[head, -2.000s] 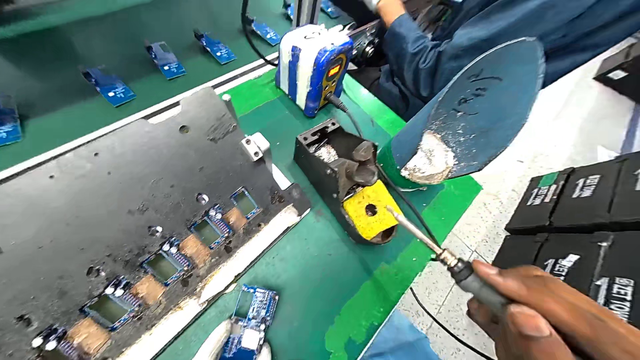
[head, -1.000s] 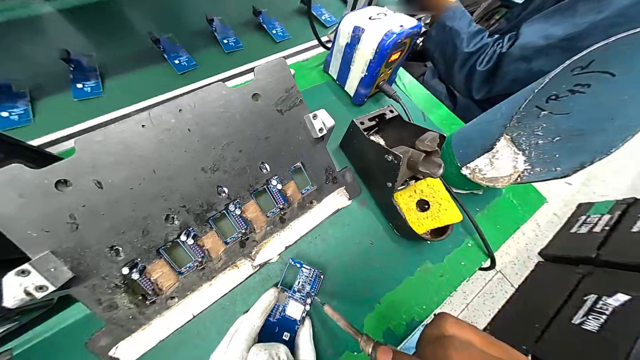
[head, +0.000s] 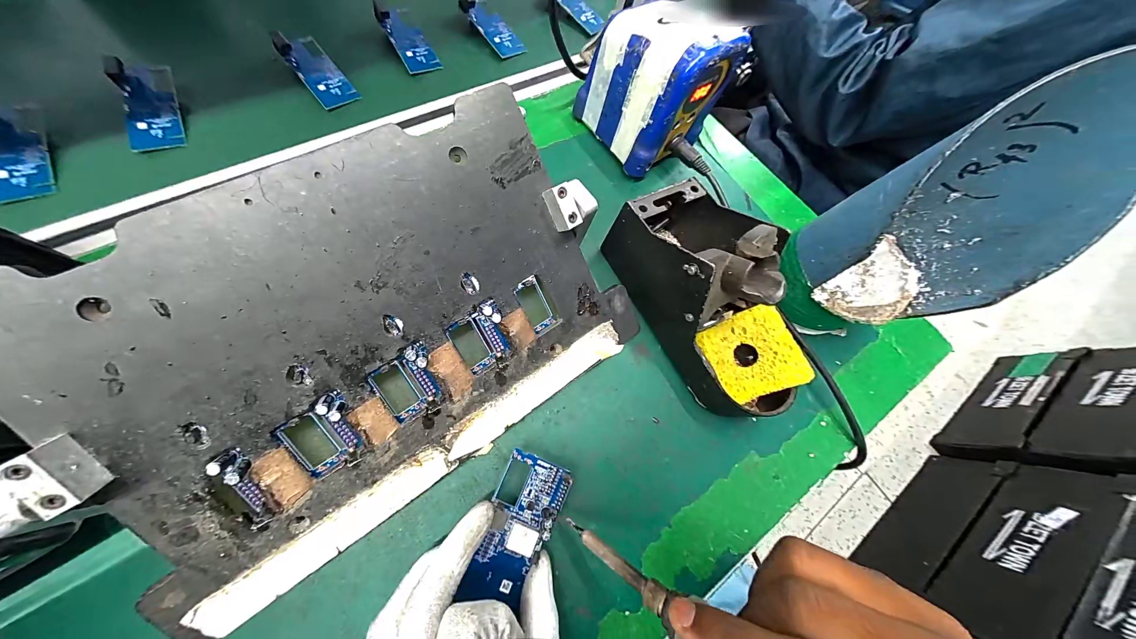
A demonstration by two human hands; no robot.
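Note:
My left hand (head: 470, 595), in a white glove, holds a blue circuit board (head: 515, 532) by its sides above the green mat, at the bottom centre. My bare right hand (head: 816, 595), lower right, grips a soldering iron (head: 621, 564); its tip is close to the board's right edge, and whether they touch I cannot tell. Up and to the right stands a black soldering iron stand (head: 657, 293) with a yellow sponge (head: 754, 355). To the left lies a dark fixture plate (head: 266, 266) with several small boards with displays (head: 397, 388) seated along its lower edge.
Behind the stand is a blue and white soldering station (head: 661, 80). A wide blue duct (head: 994, 195) juts in at the right, near a co-worker's blue sleeve (head: 852, 80). Black boxes (head: 967, 515) stand lower right. Several blue boards (head: 319, 71) lie on the green surface beyond the plate.
Two seconds ago the iron's tip was near the yellow sponge; now it is beside the board. The gloved left hand and the board show more fully. The view has shifted.

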